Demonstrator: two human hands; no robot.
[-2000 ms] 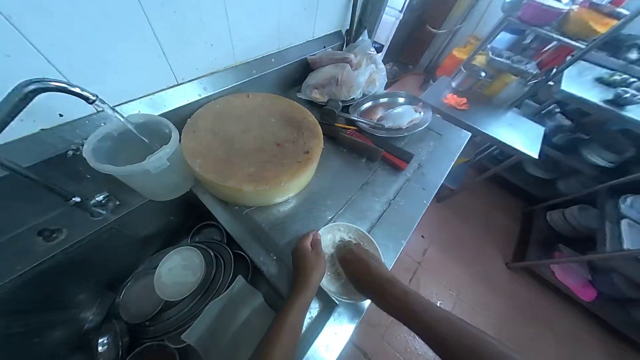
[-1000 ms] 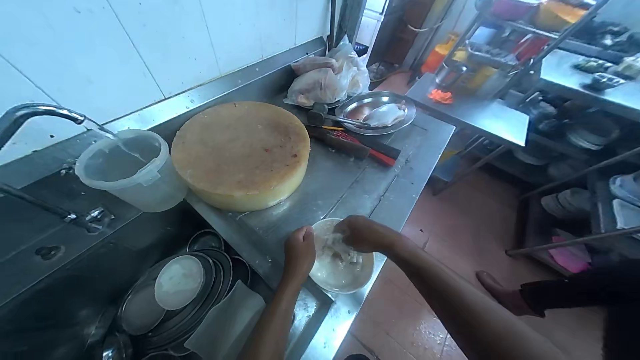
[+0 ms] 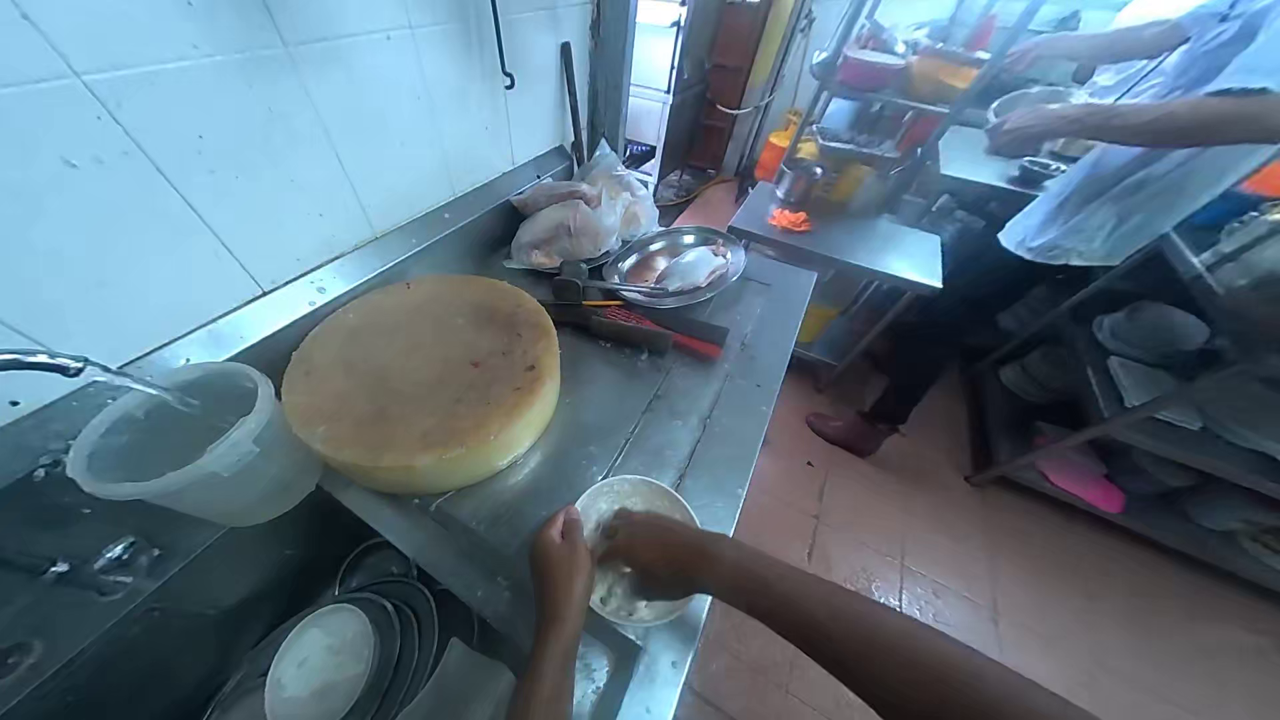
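Observation:
A white bowl with a pale, wet mixture rests at the front edge of the steel counter. My left hand grips its left rim, thumb on top. My right hand is down inside the bowl, its fingers in the mixture; whether they hold anything is hidden. Beyond the bowl, to the left, lies a thick round chopping block. Behind it are a steel oval dish with a pale piece of raw meat or fish, knives, and plastic bags of raw meat.
Water runs from a tap into a plastic tub. Stacked plates and pans lie in the sink at lower left. Across the tiled floor, a person stands at a steel table near shelves.
A person has come into view at the right; one second ago only a leg and shoe showed there. My right hand has moved lower into the bowl since then.

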